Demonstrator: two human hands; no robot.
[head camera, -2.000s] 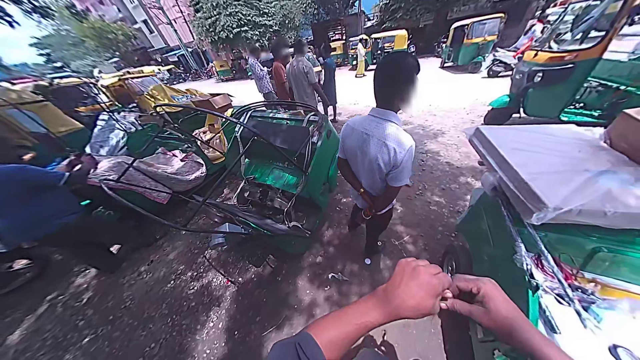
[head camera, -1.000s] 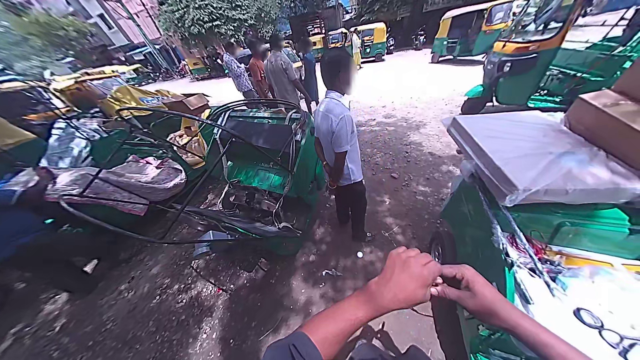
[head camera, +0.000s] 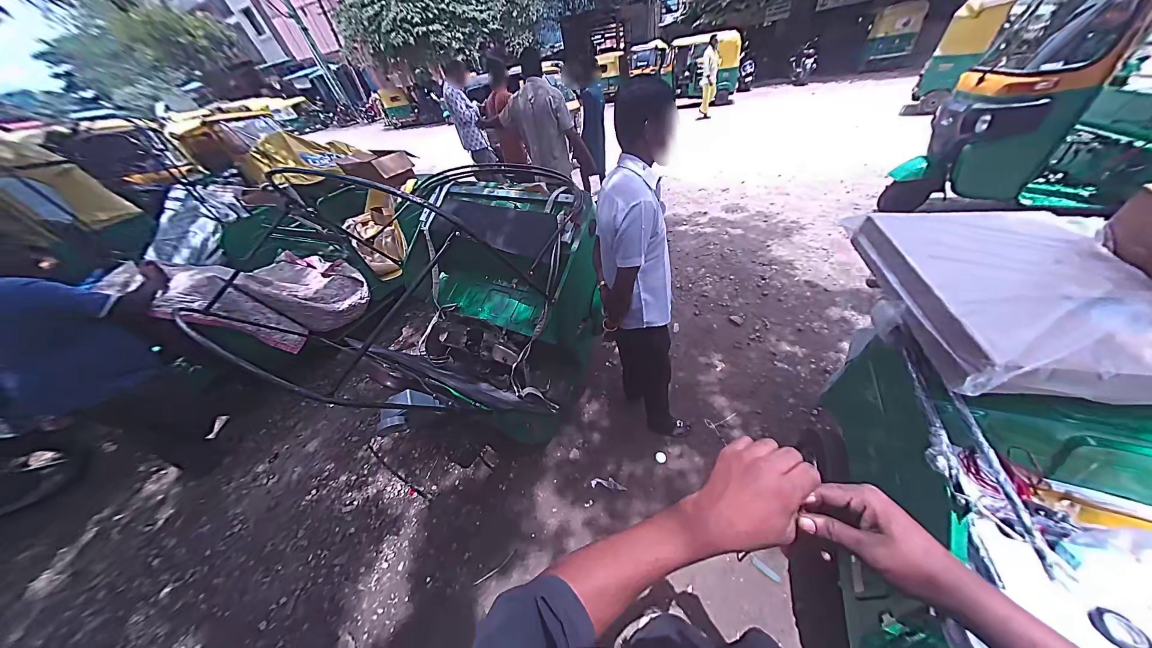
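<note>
My left hand (head camera: 763, 493) is curled into a loose fist, low and right of centre. Its knuckles face up, and its palm side is hidden. The thumb and fingertips of my right hand (head camera: 859, 529) meet it at the finger ends. Whether anything small is pinched between the two hands cannot be made out. Both hands are in front of the green body of an auto-rickshaw (head camera: 868, 405), beside its dark tyre (head camera: 821, 576). On that body rests a flat pale slab wrapped in plastic sheet (head camera: 1008, 288), with loose wires (head camera: 1008, 486) below it.
A person in a white shirt (head camera: 637, 243) stands ahead, near a stripped green auto-rickshaw body (head camera: 576, 297) with a black tube frame (head camera: 261, 396). At left, a person in blue (head camera: 72, 351) leans by a cloth sack (head camera: 270, 297). More people and parked auto-rickshaws (head camera: 1035, 126) stand farther back.
My hands stay together. The person in the white shirt, earlier seen more from behind, now stands turned to the right. The view has shifted slightly.
</note>
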